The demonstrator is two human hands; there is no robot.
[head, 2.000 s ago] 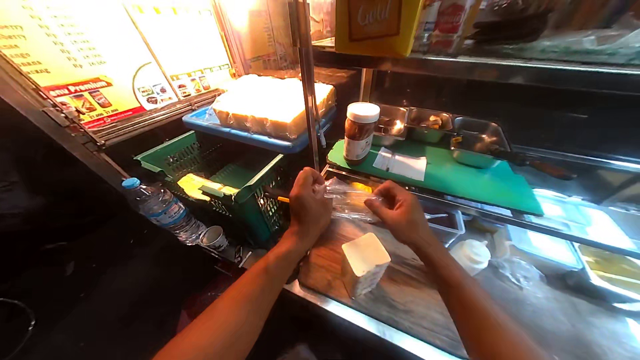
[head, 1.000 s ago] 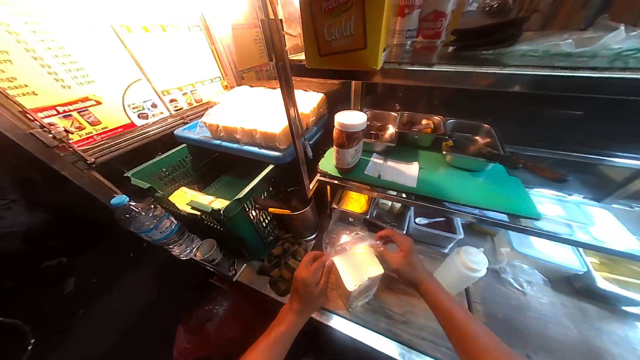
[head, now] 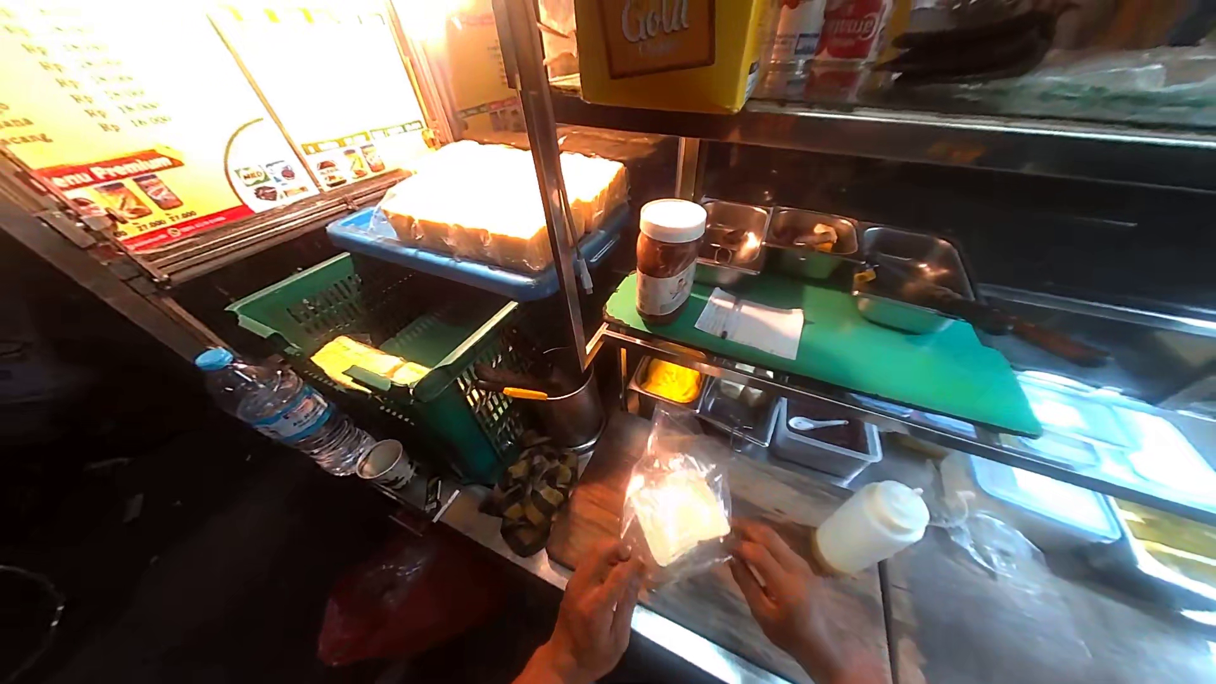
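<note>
A pale block of bread (head: 676, 518) stands on the wooden board inside a clear plastic bag (head: 676, 439), whose upper end rises loosely beyond it. My left hand (head: 600, 594) touches the bag's near left side, fingers close together. At the near right side, my right hand (head: 774, 575) has its fingertips against the plastic. How firmly either hand grips cannot be told. A white squeeze bottle (head: 872, 527) stands just right of my right hand. Left of the board lies a checkered cloth (head: 534, 494).
A green crate (head: 446, 399), water bottle (head: 285, 408) and paper cup (head: 387, 465) are at left. More bread (head: 494, 204) rests on a blue tray (head: 446, 271). Above the board, a shelf holds a green cutting mat (head: 874, 366), a jar of brown spread (head: 668, 261) and metal pans (head: 912, 275).
Two seconds ago my hands held the plastic bag beyond the uncovered bread. The bag now surrounds the bread, and both hands have come down to its near sides.
</note>
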